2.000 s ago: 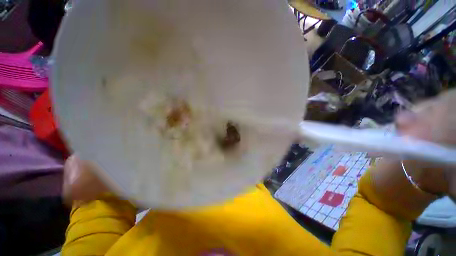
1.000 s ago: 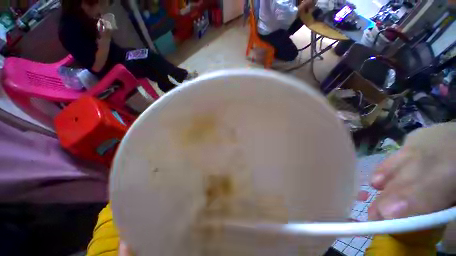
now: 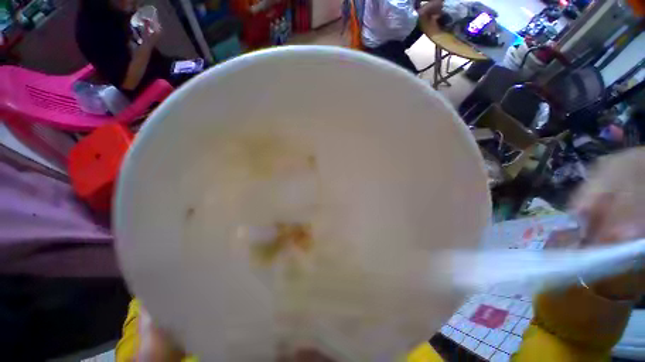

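A large white bowl (image 3: 382, 155) fills the middle of the view, tilted so its inside shows. Small bits of food with reddish-brown and yellowish stains (image 3: 286, 237) lie in it. My left hand (image 3: 152, 339) holds the bowl at its lower left; only part of the fingers shows. My right hand (image 3: 612, 205), blurred at the right edge, holds white chopsticks (image 3: 544, 265). Their tips reach over the bowl's right side and are blurred; I cannot tell whether they touch food.
A grid-patterned folding table (image 3: 513, 318) is at lower right. A red stool (image 3: 95, 162) and pink chair (image 3: 42, 95) stand left. One person (image 3: 109, 42) sits at upper left, another (image 3: 389, 25) near a round table (image 3: 452, 44). A cardboard box (image 3: 520, 141) is at right.
Since one second ago the bowl has moved up and left in view, and its stains look smaller. My right hand has shifted right and the chopsticks have risen. The seated people remain.
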